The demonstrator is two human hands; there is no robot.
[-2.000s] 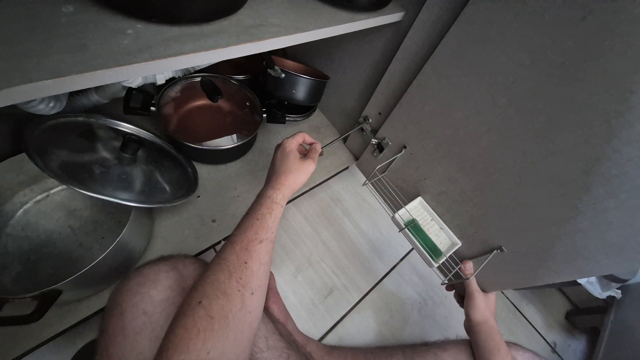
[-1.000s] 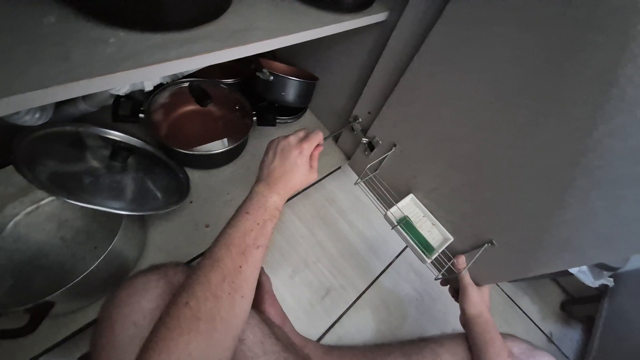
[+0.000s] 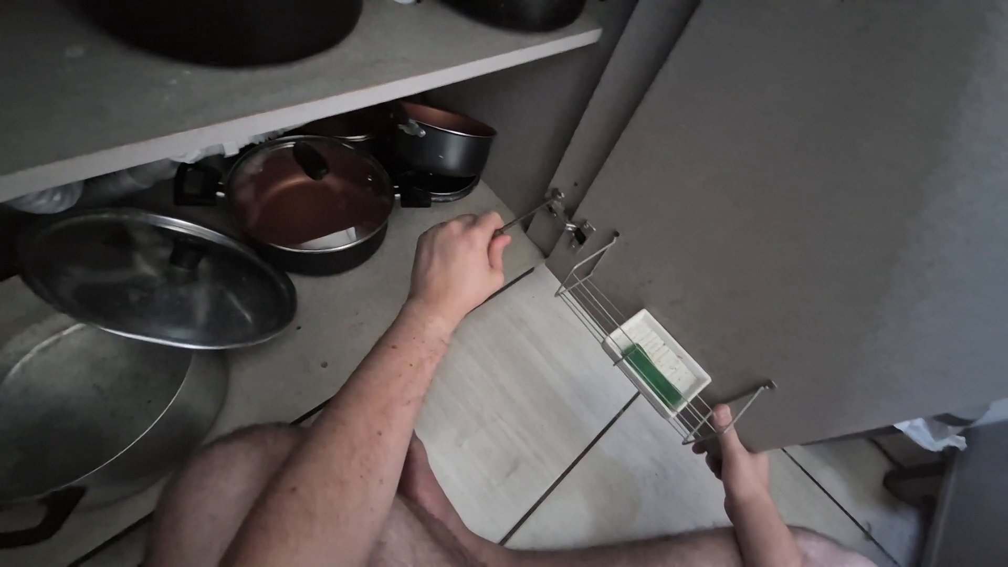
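Observation:
My left hand [image 3: 458,264] is closed around a tool whose handle it hides, probably a screwdriver. The tool's thin metal shaft [image 3: 524,216] reaches the metal cabinet hinge [image 3: 557,209] between the cabinet side and the grey door [image 3: 787,197]. At the door's lower edge is my right hand [image 3: 736,457], thumb up beside the end of the wire rack [image 3: 587,303] and fingers partly hidden; it grips the edge there. Inside the rack lies a white plastic tray [image 3: 693,368] with a green bar-shaped item [image 3: 652,376] in it.
On the cabinet floor to the left are a lidded pot [image 3: 315,197], a smaller saucepan [image 3: 447,142], a large metal pot [image 3: 94,409] and a glass lid [image 3: 157,276] leaning over it. Above them runs a shelf [image 3: 315,94] with dark cookware. My bare legs [image 3: 236,488] are below.
My left hand has turned slightly on the tool, its shaft still at the hinge. My right hand stays by the rack's end at the door edge.

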